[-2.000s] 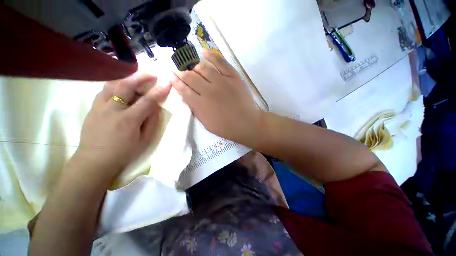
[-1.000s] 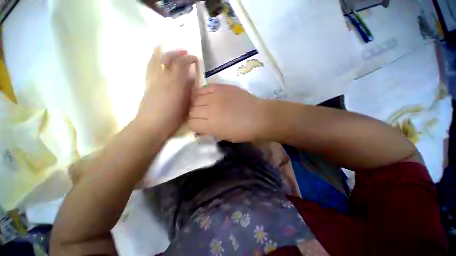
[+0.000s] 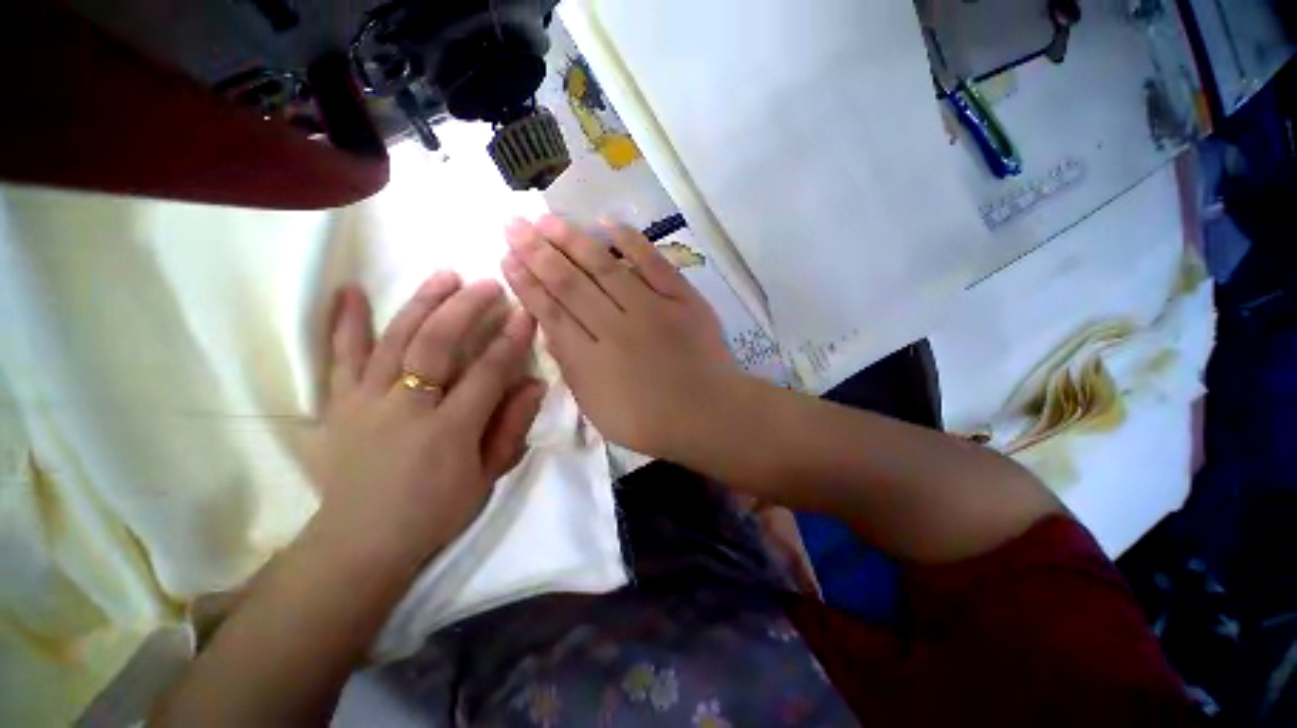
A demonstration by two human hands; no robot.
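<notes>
The cream garment piece (image 3: pixel 157 334) spreads over the table at left. A white piece (image 3: pixel 548 526) hangs over the table's front edge onto the lap. My left hand (image 3: pixel 427 405) lies flat on the cloth, fingers slightly spread, ring on one finger. My right hand (image 3: pixel 612 334) lies flat beside it to the right, fingertips on the cloth's right edge, just below the knurled knob (image 3: pixel 528 148). The dark red sewing machine (image 3: pixel 185 135) is above the hands. The needle area is washed out by bright light, so needle and stitching cannot be told.
A stack of off-white cut pieces (image 3: pixel 768 142) lies right of the needle. Blue-green snips (image 3: pixel 984 128) lie beyond it near a thin dark metal arm. A bundle of gathered cream pieces (image 3: pixel 1074 391) lies far right. Stickers (image 3: pixel 612 148) show on the machine bed.
The view has swung back up to the machine. My hands, earlier close together at the cloth's edge, now lie flat on it near the machine. The cloth has shifted toward the needle area.
</notes>
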